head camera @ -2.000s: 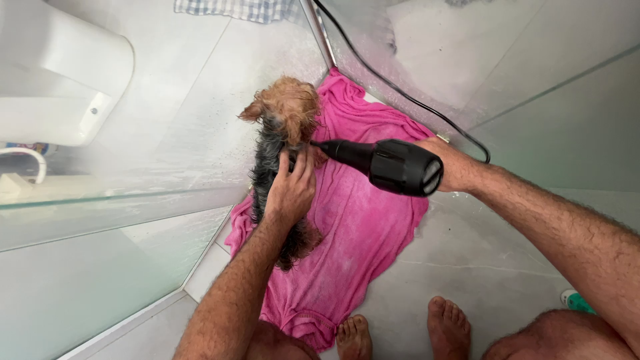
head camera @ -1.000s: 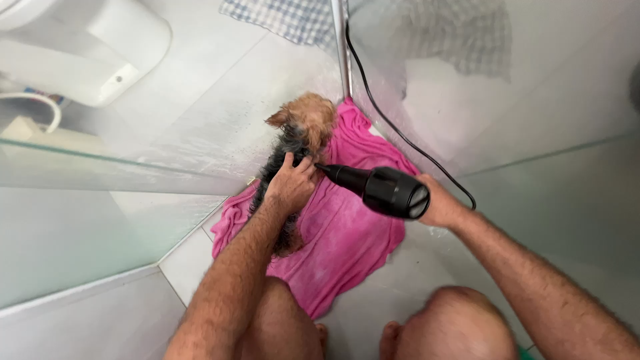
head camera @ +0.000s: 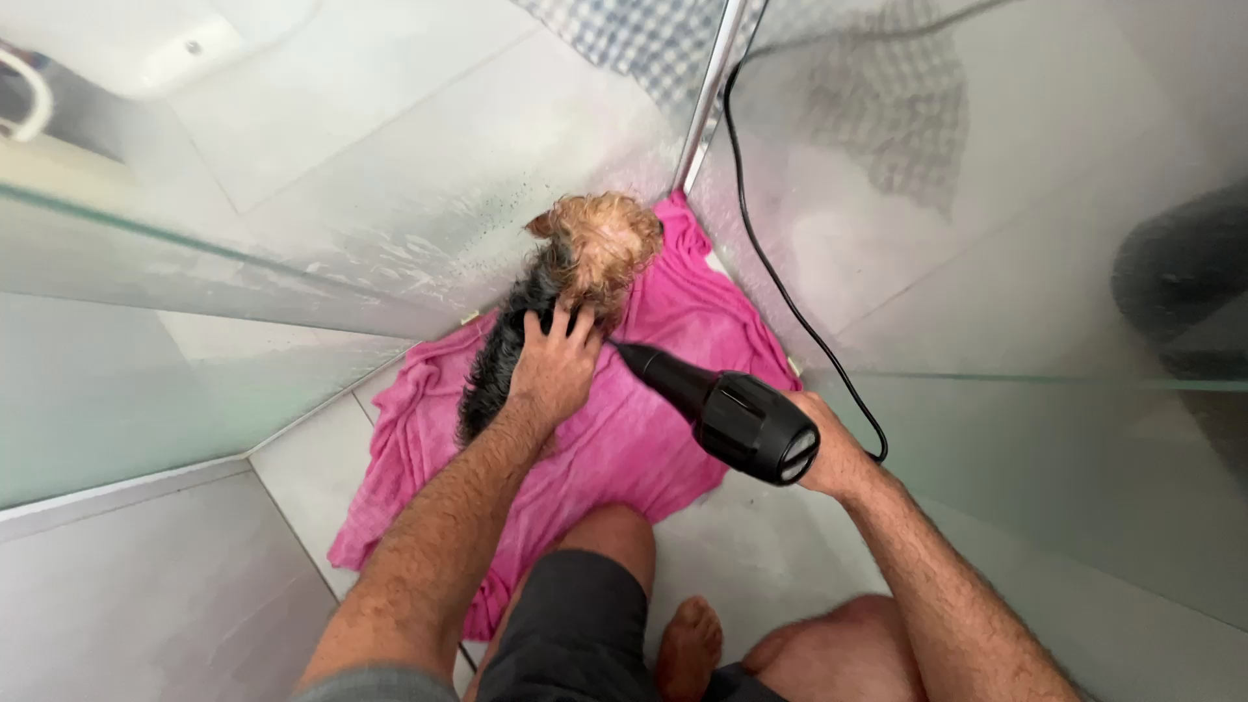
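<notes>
A small wet dog (head camera: 502, 351) with a tan head and dark back is on a rumpled pink towel (head camera: 624, 439), its head toward the shower corner. My left hand (head camera: 558, 361) lies on its shoulder with the fingers spread in the fur. My right hand (head camera: 829, 444) grips a black hair dryer (head camera: 751, 424), mostly behind the dryer's body. The dryer's narrow nozzle points left and ends close to my left fingers and the dog's side. A black cord (head camera: 795, 307) runs up from near my right wrist along the glass.
Glass shower panels (head camera: 370, 234) stand left and right, meeting at a metal corner post (head camera: 710, 97). Beyond the glass lie a checkered cloth (head camera: 634, 44) and a white fixture (head camera: 185, 49). My bare foot (head camera: 690, 643) and knees are at the bottom, on the tiled floor.
The view has shifted. My left hand has stayed on the dog's upper back and shoulder, and the dryer has stayed in my right hand beside it. My knees now reach farther into view.
</notes>
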